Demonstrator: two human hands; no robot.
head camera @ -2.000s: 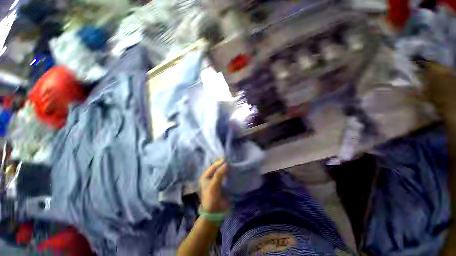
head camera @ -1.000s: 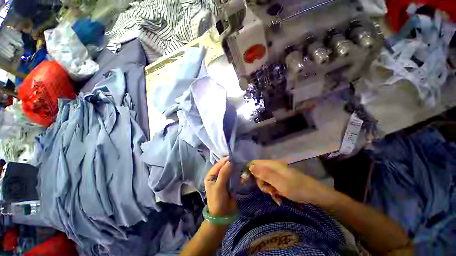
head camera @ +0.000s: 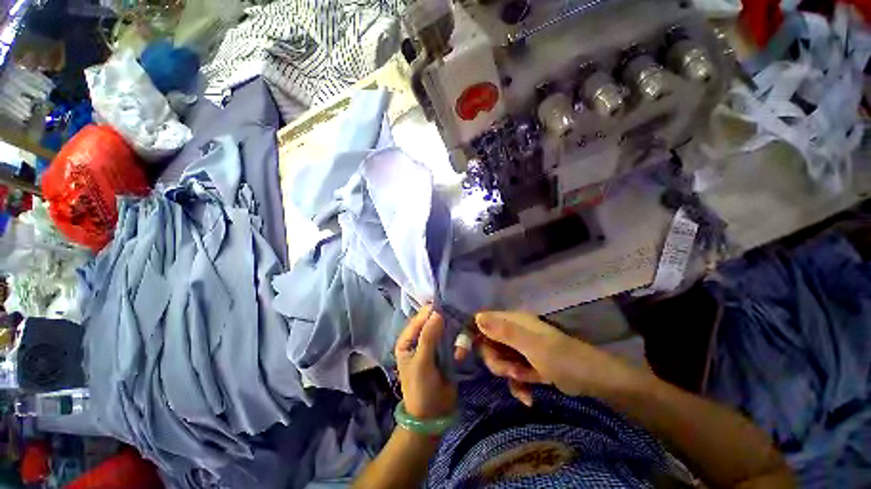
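A light blue-grey garment piece (head camera: 387,220) lies over the left of the machine table and hangs at its front edge. My left hand (head camera: 426,368), with a green bangle at the wrist, pinches its edge between thumb and fingers. My right hand (head camera: 530,351) is just to the right at the same cloth, fingers curled, with a pale band on one finger; its fingertips are close to the cloth's dark edge. The overlock machine (head camera: 583,95) stands behind, its needle area (head camera: 497,181) brightly lit.
A draped pile of blue-grey pieces (head camera: 181,315) hangs at the left. A red bag (head camera: 94,181) and striped cloth (head camera: 301,48) lie behind. A white label (head camera: 676,250) lies at the table's right front. White strips (head camera: 802,105) and a blue heap (head camera: 793,334) are at the right.
Two seconds ago only my left hand showed, at the cloth. My right hand then came in from the right. Since one second ago both hands have shifted only slightly.
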